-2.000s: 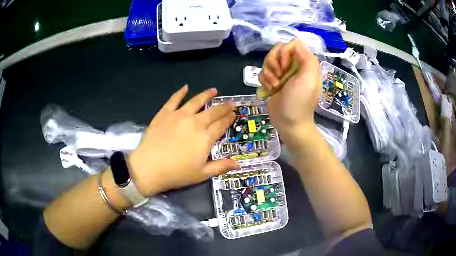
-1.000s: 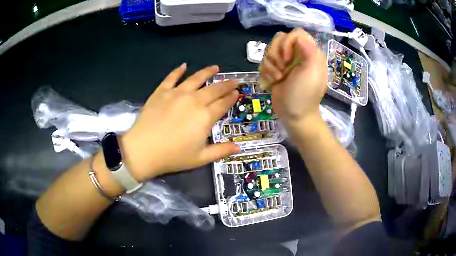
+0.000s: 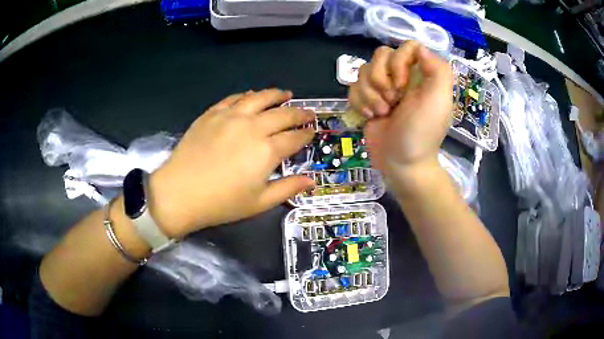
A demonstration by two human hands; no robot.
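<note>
An open power strip housing (image 3: pixel 331 196) lies on the dark mat with its green circuit board (image 3: pixel 357 157) and yellow block exposed. My left hand (image 3: pixel 242 155) lies flat with fingers spread over its left edge. My right hand (image 3: pixel 410 109) is in a fist above its upper right part. The fist is closed on a tan tool, perhaps a brush (image 3: pixel 352 119), whose end shows below the fingers over the housing; the rest is hidden. A second open housing (image 3: pixel 336 306) lies just below, its white cord leaving at the left.
A third open housing (image 3: pixel 489 136) lies at the right behind my right hand. Bagged cords (image 3: pixel 540 139) and closed power strips (image 3: pixel 558 255) are at the far right. More bagged cord (image 3: pixel 119 159) lies left. White housings (image 3: pixel 261 20) and a blue pad (image 3: pixel 463 30) are at the back; a plug (image 3: pixel 348 68) lies nearer.
The tan tool's end has come down to the upper part of the housing. My left fingers are drawn closer together than before. The camera view has shifted a little.
</note>
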